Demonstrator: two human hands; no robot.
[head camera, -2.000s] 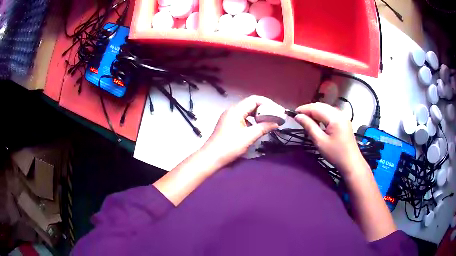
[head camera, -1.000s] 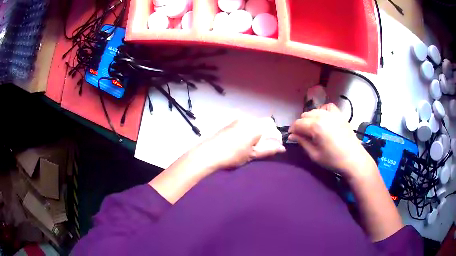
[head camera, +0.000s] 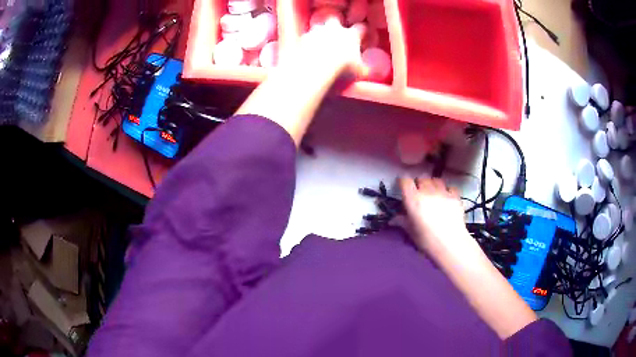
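Observation:
My left hand (head camera: 322, 52) reaches into the middle compartment of the red-orange divided tray (head camera: 457, 106), over the round white units (head camera: 377, 64). Its fingertips are blurred among the units, so its grip cannot be told. My right hand (head camera: 432, 206) is over the bunch of black charging cables (head camera: 380, 209); whether it pinches one cannot be told. The cables run to the blue USB hub (head camera: 533, 244) at the right. One round unit (head camera: 413, 148) lies on the white sheet between the tray and my right hand, beside a black cable.
A second blue hub (head camera: 155, 104) with tangled cables sits at the left on the red surface (head camera: 104, 150). Many white units (head camera: 584, 202) lie at the far right. Cardboard pieces (head camera: 56, 279) are below the bench at the left. A thick black cord (head camera: 517, 150) curves to the right hub.
My left hand has moved from the middle, where it held a unit, up into the tray. My right hand is a little lower. A round unit now shows on the sheet further left.

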